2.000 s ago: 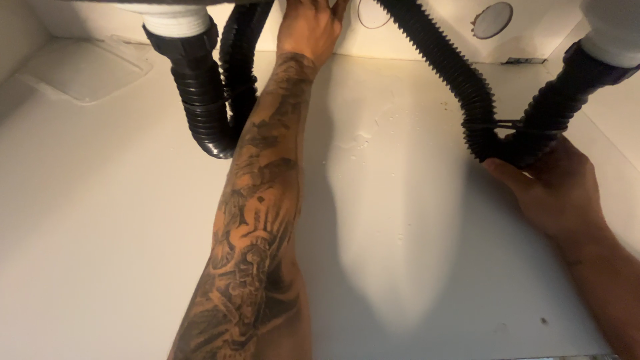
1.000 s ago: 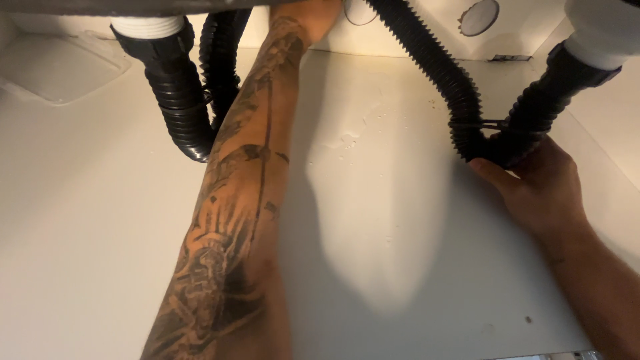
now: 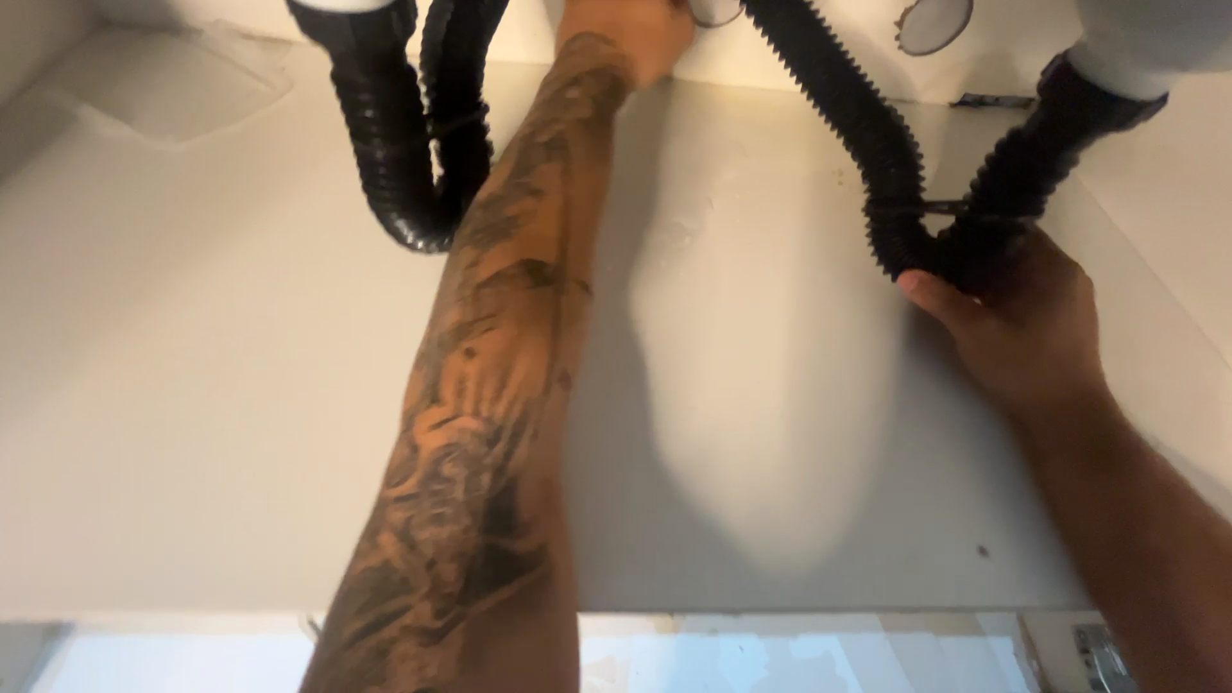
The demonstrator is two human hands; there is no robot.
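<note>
My right hand (image 3: 1030, 327) grips the bottom bend of a black corrugated drain hose (image 3: 905, 192), its thumb along the underside. A black tie spans the two legs of that bend, and the hose's right end meets a white drain fitting (image 3: 1136, 48). My left arm reaches up between the hoses to the back wall. My left hand (image 3: 630, 34) is cut off by the top edge, so its fingers and anything in them are hidden. Left of that forearm hangs a second black corrugated hose (image 3: 385, 164), bent in a U and partly covered by the arm.
A white cabinet floor (image 3: 770, 385) lies below the hoses. The back wall has a round cutout (image 3: 934, 24) and a dark slot (image 3: 993, 100). A pale flat square piece (image 3: 173, 82) lies at the back left. A metal hinge (image 3: 1102, 659) shows at the lower right.
The view has shifted, and the cabinet's front edge now shows at the bottom. My right hand stays on the hose bend. My left hand remains at the back wall.
</note>
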